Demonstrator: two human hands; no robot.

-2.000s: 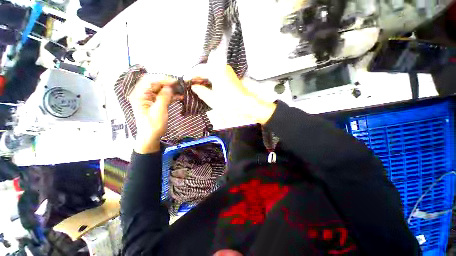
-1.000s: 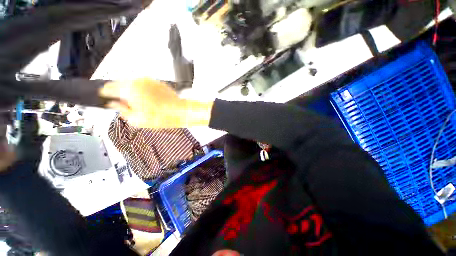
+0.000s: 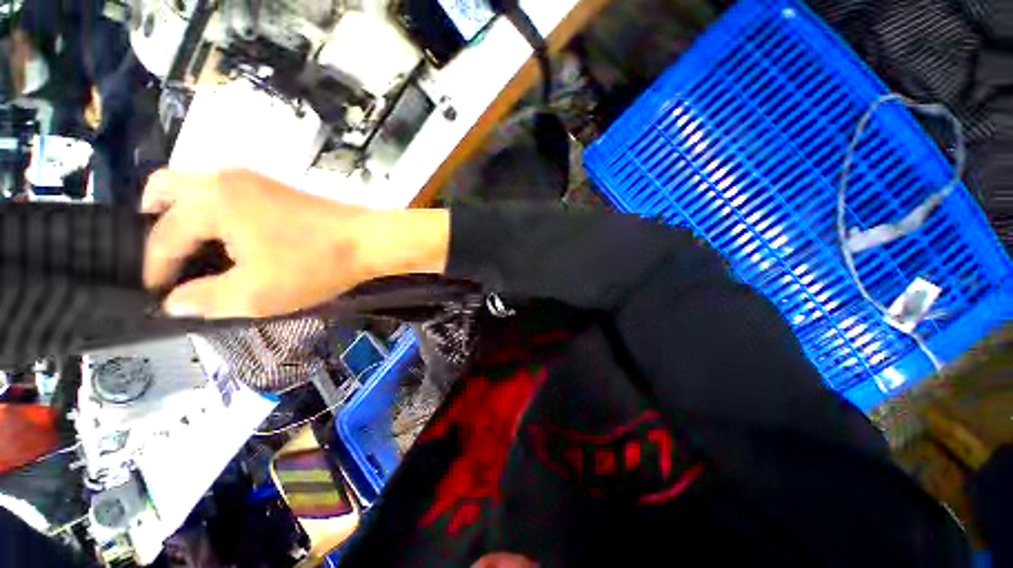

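My right hand [image 3: 261,244] is in the left half of the view, its fingers curled around a dark cloth with thin pale stripes [image 3: 72,272]. The cloth is stretched out to the left edge of the view, and a strip of it passes below the hand toward my lap. My left hand is not in view. More striped cloth [image 3: 272,353] lies below my right hand at the edge of the white table. The sewing machine [image 3: 367,61] stands at the upper left, blurred.
A large blue slatted crate [image 3: 766,189] with a white cord and tag is at the right. A small blue crate [image 3: 372,427] with striped cloth is beside my lap. A white-grey housing with a round vent [image 3: 120,379] is at the lower left.
The view has turned, so the large crate shows nearer the centre. The striped cloth has come off the table and is now stretched leftward from my right hand. My left hand has left the view.
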